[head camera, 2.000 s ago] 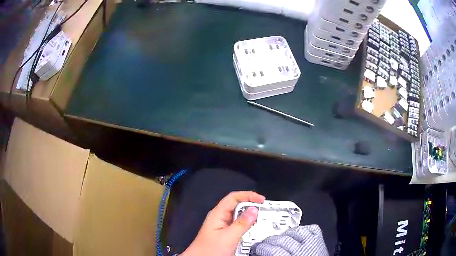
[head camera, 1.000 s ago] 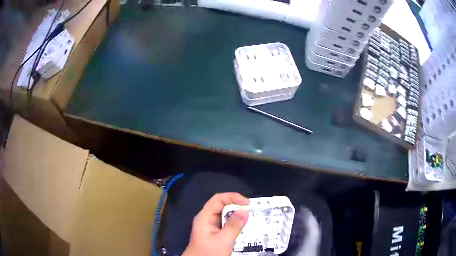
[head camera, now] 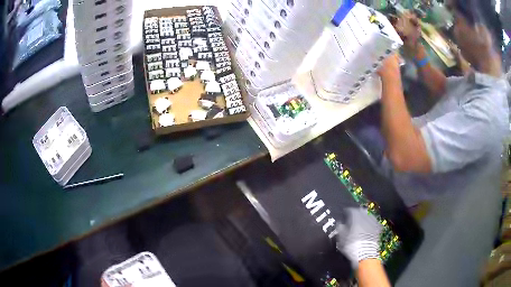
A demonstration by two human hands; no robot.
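Observation:
My right hand (head camera: 359, 234), in a striped grey-white glove, is over the flat black box (head camera: 291, 196) with white lettering. Its fingers are blurred beside a row of green circuit boards with yellow blocks (head camera: 358, 190); whether they grip one cannot be told. A white housing (head camera: 139, 271) shows at the bottom left, cut off by the picture's edge. My left hand is not clearly visible there; it is out of the picture.
The dark green bench (head camera: 112, 202) bears two stacked housings (head camera: 61, 143), a thin metal strip (head camera: 94, 181), a tall housing stack (head camera: 106, 56), a cardboard tray of modules (head camera: 196, 126) and a small black block (head camera: 183, 163). A filled housing (head camera: 288, 115) and a neighbouring person (head camera: 459, 123) are at right.
The view has swung right. My gloved right hand has left the housing and is over the boards on the black box. My left hand has gone out of the picture.

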